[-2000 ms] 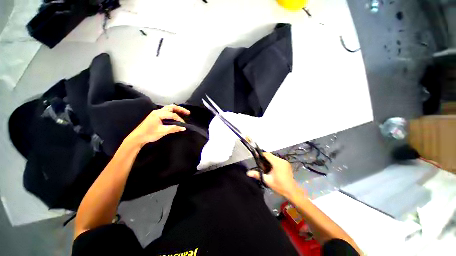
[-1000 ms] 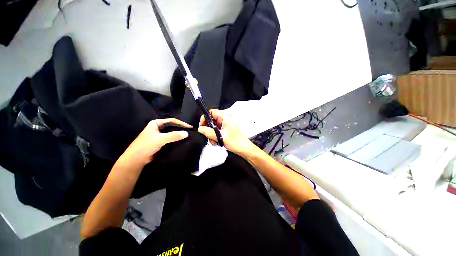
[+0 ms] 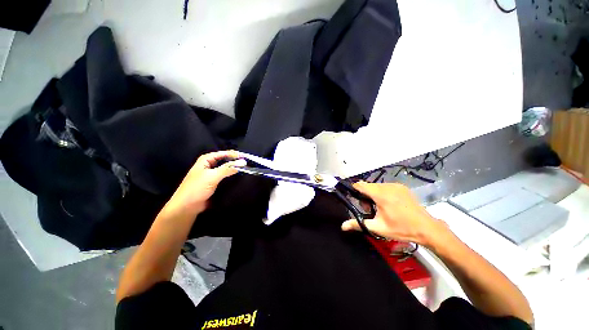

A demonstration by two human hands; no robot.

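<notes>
The black garment (image 3: 148, 135) lies bunched on the white-topped table, its near edge over the table's front edge. My right hand (image 3: 394, 209) holds the tailor's shears (image 3: 321, 181) by the black handles, blades pointing left and slightly apart. My left hand (image 3: 210, 177) pinches the black cloth at the blade tips; the exact spot of the tips is partly hidden by the fingers. A white piece (image 3: 296, 158) shows behind and below the blades, at the garment's edge.
Black trimmings (image 3: 429, 164) lie on the floor past the table's front edge (image 3: 452, 143). A red object (image 3: 403, 261) is beside my body. Grey flat pieces (image 3: 516, 206) lie on a white surface at right, near a cardboard box (image 3: 571, 138).
The shears have swung from pointing away, upright in my right hand, to lying across the garment towards my left hand. My right hand has moved right, back onto the handles.
</notes>
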